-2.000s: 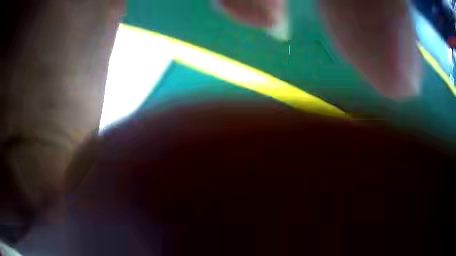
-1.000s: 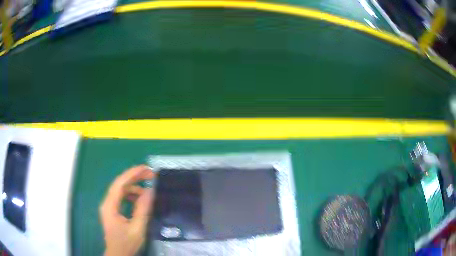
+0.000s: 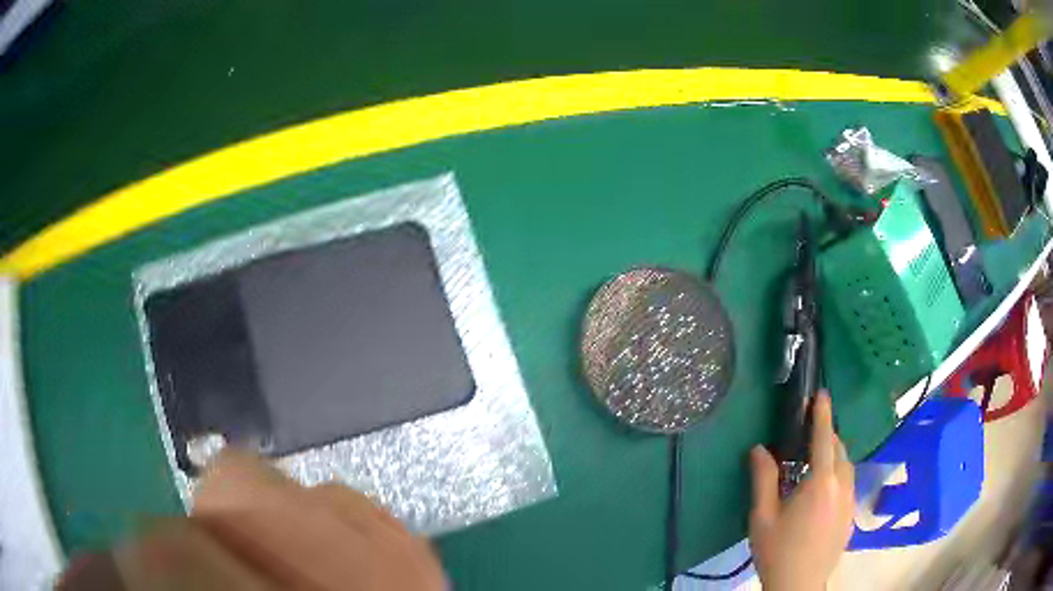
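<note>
The flat black phone housing (image 3: pixel 358 335) lies on the silvery mat (image 3: pixel 497 444), its glossy end to the left. My left hand (image 3: pixel 271 531) is blurred and cut off by the bottom edge; its fingertips are at the housing's lower left corner, and whether they grip it is unclear. My right hand (image 3: pixel 805 496) has thumb and fingers around the lower end of the black electric screwdriver (image 3: pixel 799 346), whose thin tip points away from me. The round screw dish (image 3: pixel 658 349), full of glittering screws, is between mat and screwdriver.
A green vented box (image 3: pixel 895 289) with a black cable (image 3: pixel 739 214) is right of the screwdriver. Beyond are a clear plastic bag (image 3: pixel 866 159), a dark slab (image 3: pixel 953 225) and a yellow-framed tray (image 3: pixel 979 167). Blue (image 3: pixel 935 473) and red (image 3: pixel 1007 364) stools stand lower right. A yellow edge (image 3: pixel 508 112) borders the belt.
The view has swung right and tilted. My left hand has moved from the housing's left edge to its lower left corner. My right hand now shows, on the screwdriver.
</note>
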